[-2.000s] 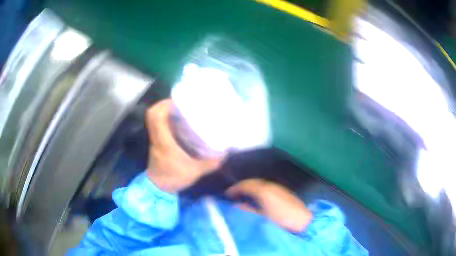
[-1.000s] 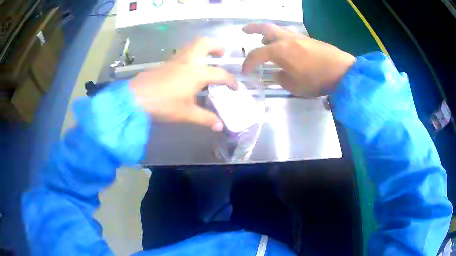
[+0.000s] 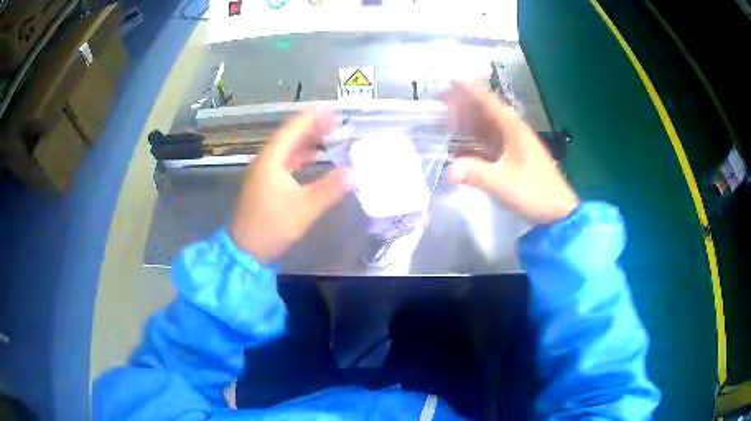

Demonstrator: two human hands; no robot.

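Observation:
A glaring white retail box (image 3: 390, 177) lies on the steel work plate (image 3: 214, 218) inside a clear plastic bag (image 3: 401, 253). One loose end of the bag points towards me, the other reaches up to the sealing jaw (image 3: 247, 116). My left hand (image 3: 284, 185), blurred, is at the box's left side, thumb near the box and fingers apart. My right hand (image 3: 512, 160), also blurred, is to the right of the box with fingers spread, near the bag's upper right edge. Whether either hand touches the film cannot be told.
A white control panel (image 3: 362, 23) is at the back, with a yellow triangle warning label (image 3: 357, 80) before it. Black end blocks (image 3: 178, 145) flank the jaw. A green conveyor belt (image 3: 593, 115) with a yellow edge line is on the right. Brown cartons (image 3: 70, 103) stand at left.
Since one second ago, both hands have moved apart and lower, away from the middle of the jaw, uncovering the warning label. The bagged box stays on the plate. Two seconds ago my left hand held a bagged box.

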